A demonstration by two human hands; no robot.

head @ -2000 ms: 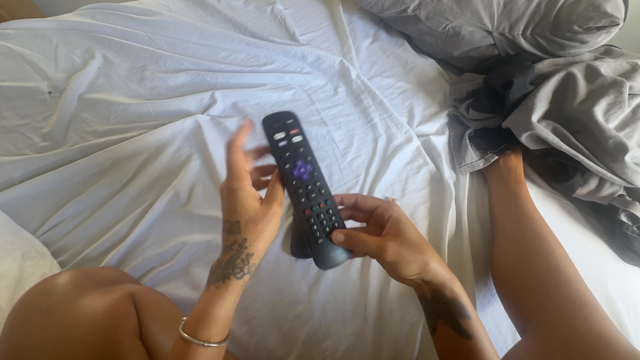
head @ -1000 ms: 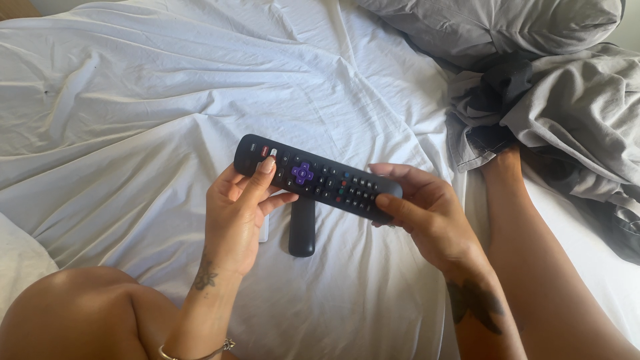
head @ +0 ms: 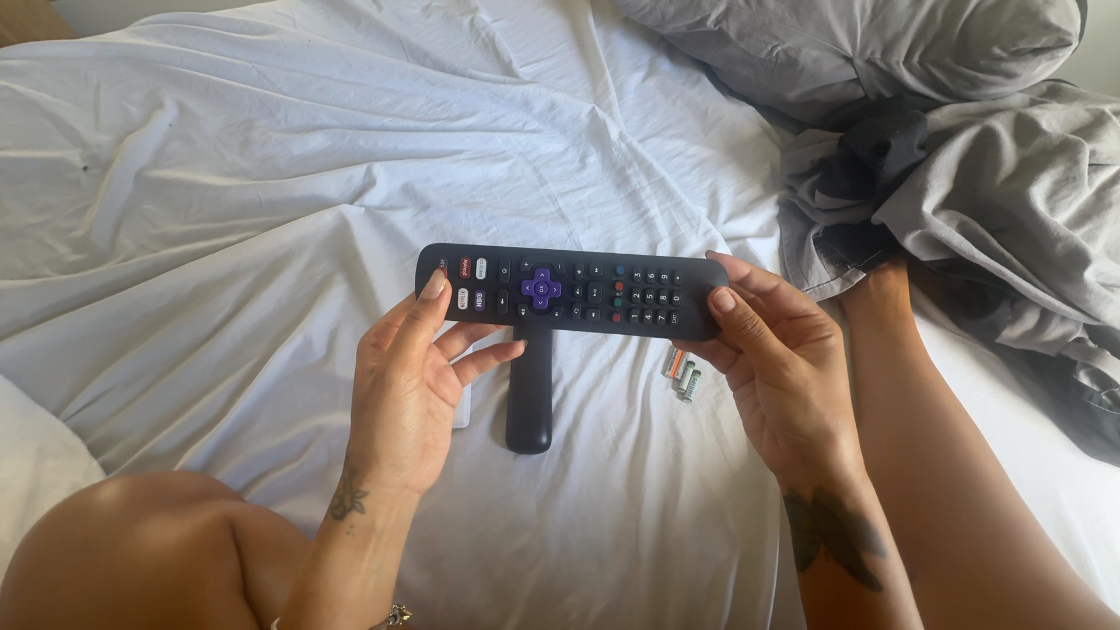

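Note:
A black remote control with a purple direction pad (head: 577,290) is held level, its buttons facing me. My left hand (head: 411,385) grips its left end, thumb on the front near the app buttons. Around the right end closes my right hand (head: 779,359), with the thumb on the front face. Beneath the remote, a second black handheld device (head: 529,394) lies on the sheet, its upper part hidden. Several small batteries (head: 687,376) lie on the sheet just left of my right hand. A white object (head: 462,409) shows partly behind my left fingers.
A wrinkled white bed sheet (head: 245,219) spreads under everything. A grey pillow (head: 945,44) and a bunched grey cover (head: 1024,201) lie at the upper right. My bent leg is at the lower left and my other leg stretches along the right, its foot partly under the cover.
The remote was steeply tilted two seconds ago, then slanted down to the right; now it is nearly level. My left hand, then apart from its end, has taken hold there. The batteries have come into sight.

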